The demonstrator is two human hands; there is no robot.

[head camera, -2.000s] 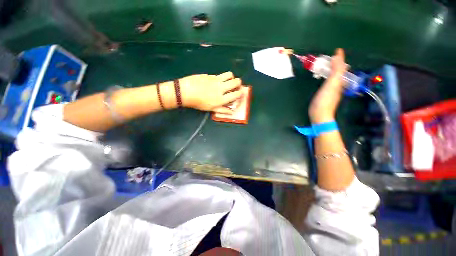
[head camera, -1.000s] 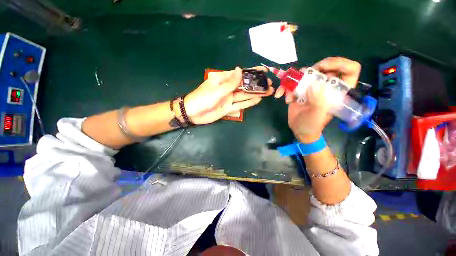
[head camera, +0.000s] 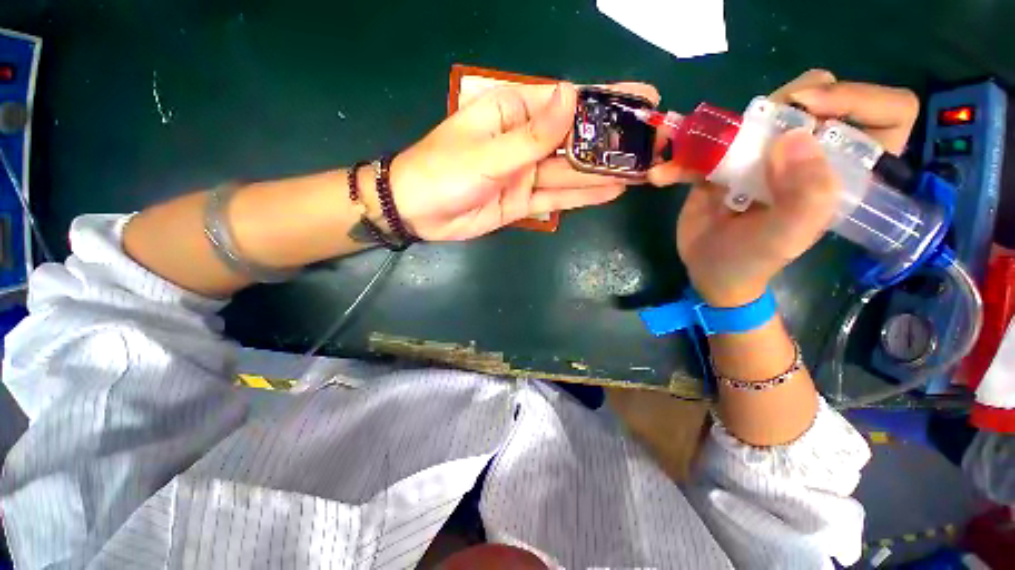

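My left hand (head camera: 484, 167) holds an open smartwatch housing (head camera: 612, 136) between thumb and fingers, its dark inside with small circuitry facing up. My right hand (head camera: 757, 212) is wrapped around a dispensing syringe (head camera: 879, 217) with a red front end and a blue rear cap. The thin needle tip points left and lies over the upper right part of the housing; whether it touches cannot be told. My right fingertips are close beside the housing's right edge. An orange-brown framed pad (head camera: 479, 81) lies on the bench, partly hidden behind my left hand.
White paper (head camera: 673, 20) lies at the top edge. A clear hose (head camera: 840, 362) curves from the syringe near the blue-grey controller (head camera: 966, 156) at right. Red parts bin (head camera: 991, 334) is cut off at far right. Another blue box (head camera: 16, 145) stands at far left. The bench's worn front edge (head camera: 479, 359) runs before me.
Two seconds ago my left hand was at the framed pad and the syringe near the paper. Since then both hands have come together, with the housing in my left. The needle now lies over the housing.
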